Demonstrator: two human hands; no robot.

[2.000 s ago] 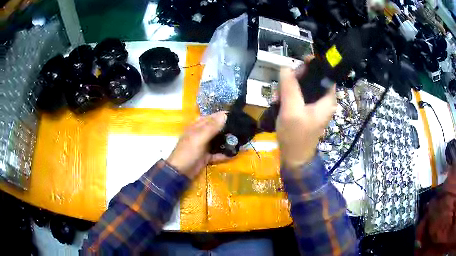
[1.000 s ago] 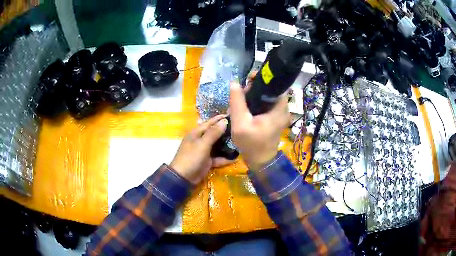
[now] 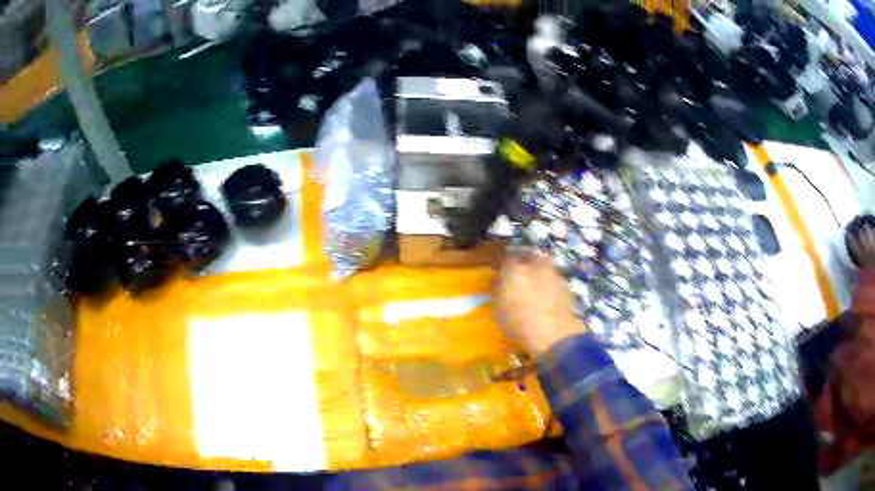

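Note:
My right hand (image 3: 535,299) is blurred at the left edge of the loose module pile (image 3: 600,230); its fingers are not clear. The electric screwdriver (image 3: 487,197), with a yellow label, is tilted in front of the screw feeder (image 3: 449,144), just above my right hand and seemingly apart from it. My left hand is not visible; only its plaid sleeve shows along the bottom edge, reaching behind my right sleeve. Thin dark leads (image 3: 518,369) show over the orange tape left of my right sleeve. The housing I worked on is not visible.
Several black housings (image 3: 197,235) and a separate one (image 3: 253,195) stand at left, beside a clear blister tray (image 3: 34,326). A bag of screws (image 3: 357,192) lies left of the feeder. A filled blister tray (image 3: 724,288) lies right. Another person's sleeve (image 3: 849,393) is at the right edge.
The view has shifted. My right hand has let go of the screwdriver and moved towards the module pile. My left hand and its housing have left view, the left sleeve now low across the bottom.

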